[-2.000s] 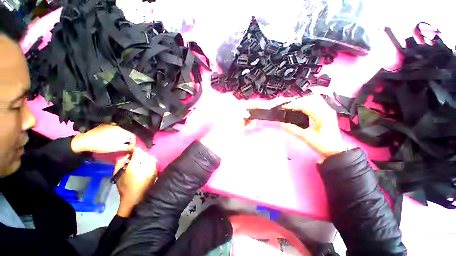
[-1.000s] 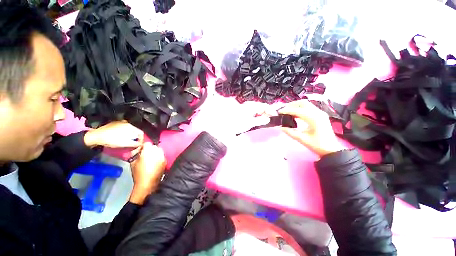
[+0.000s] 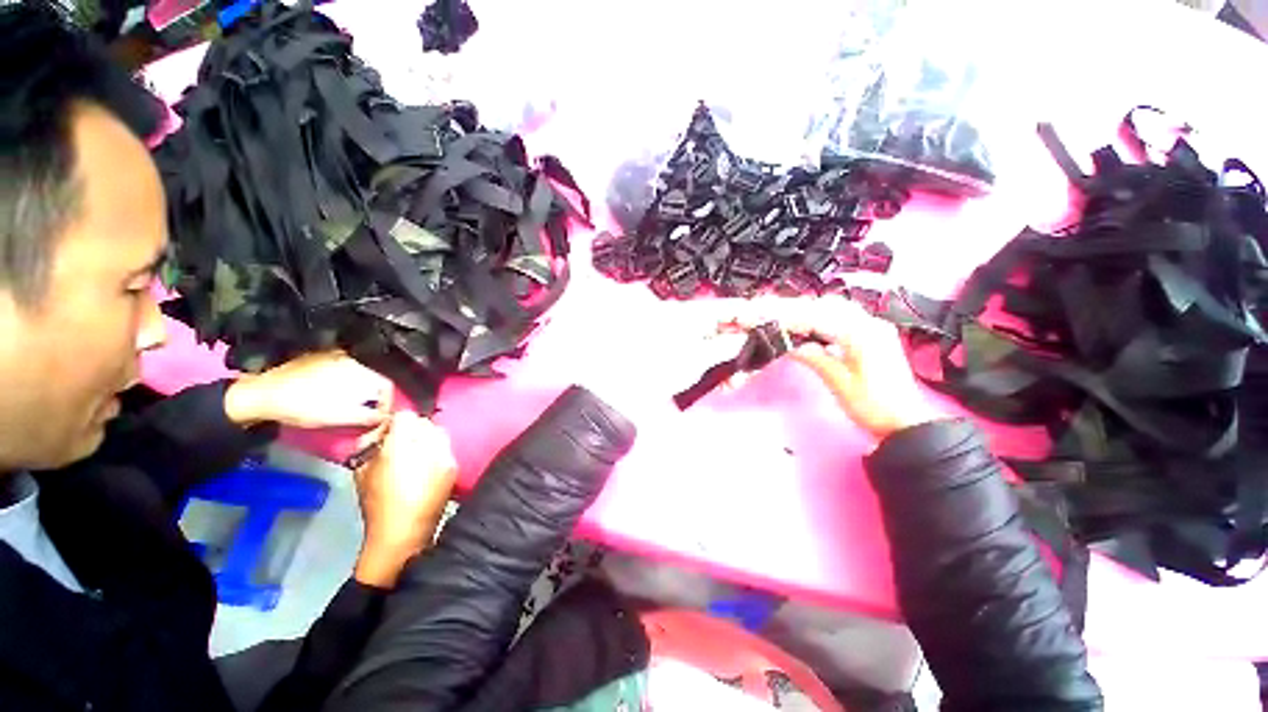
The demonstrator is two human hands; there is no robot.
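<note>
A short black webbing strap is held above the table, with a dark piece like a buckle at its upper right end. My right hand pinches this end between thumb and fingers. My left hand is washed out by glare; its fingertips show at the strap and the dark piece, closed on them. The strap's free end hangs down to the left. How far the strap runs through the piece is too small to tell.
Black buckles lie piled behind my hands, with a clear plastic bag behind. Strap heaps lie left and right on the pink table. Another person's hands work close to my left sleeve. A blue stool stands below.
The strap was stretched level between my hands; now its left end hangs down and the dark piece shows between my fingertips. The neighbouring person's head has moved further into view.
</note>
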